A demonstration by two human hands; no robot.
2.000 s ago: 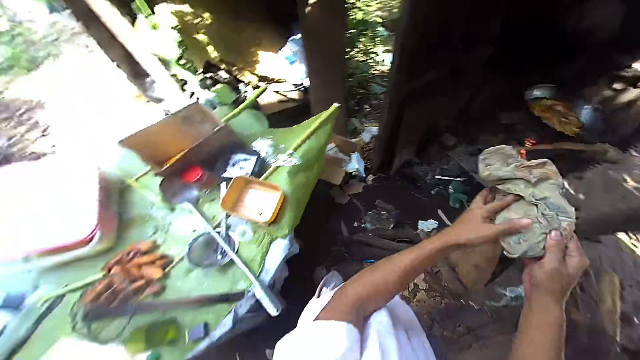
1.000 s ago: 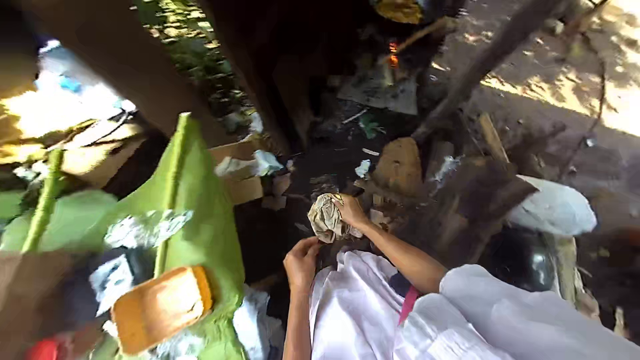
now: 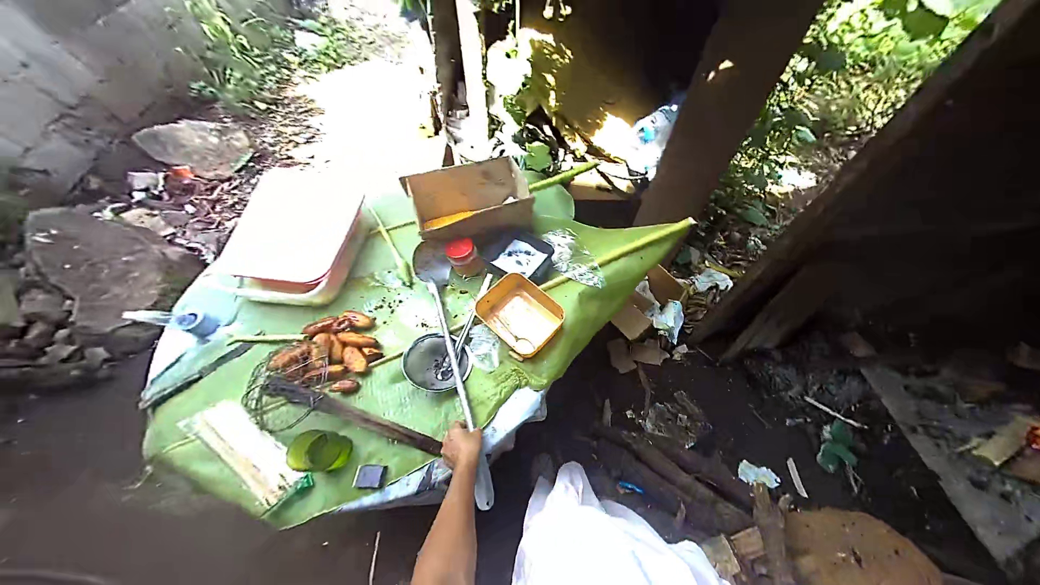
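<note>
My left hand [image 3: 461, 446] reaches over the near edge of the leaf-covered table [image 3: 569, 325] and is closed on the handle of a long metal ladle [image 3: 448, 349]. The ladle's bowl lies beside a red-lidded jar [image 3: 461, 253]. Its handle passes over a small round metal bowl [image 3: 422, 366]. Left of it are fried brown food pieces [image 3: 329, 349] and a wire skimmer [image 3: 284, 394], whose wooden handle ends close to my hand. An orange plastic container [image 3: 520, 315] sits to the right. My right hand is out of view.
A cardboard box [image 3: 471, 199], a black tray [image 3: 520, 253] and a large lidded plastic container [image 3: 292, 236] stand at the table's back. Green rings [image 3: 318, 450] lie near the front left. Wooden posts [image 3: 715, 106] rise behind, and firewood [image 3: 691, 479] lies on the ground at right.
The view has swung left to the table. The crumpled cloth seen in my hands earlier is out of sight, and my left hand has taken hold of the ladle's handle.
</note>
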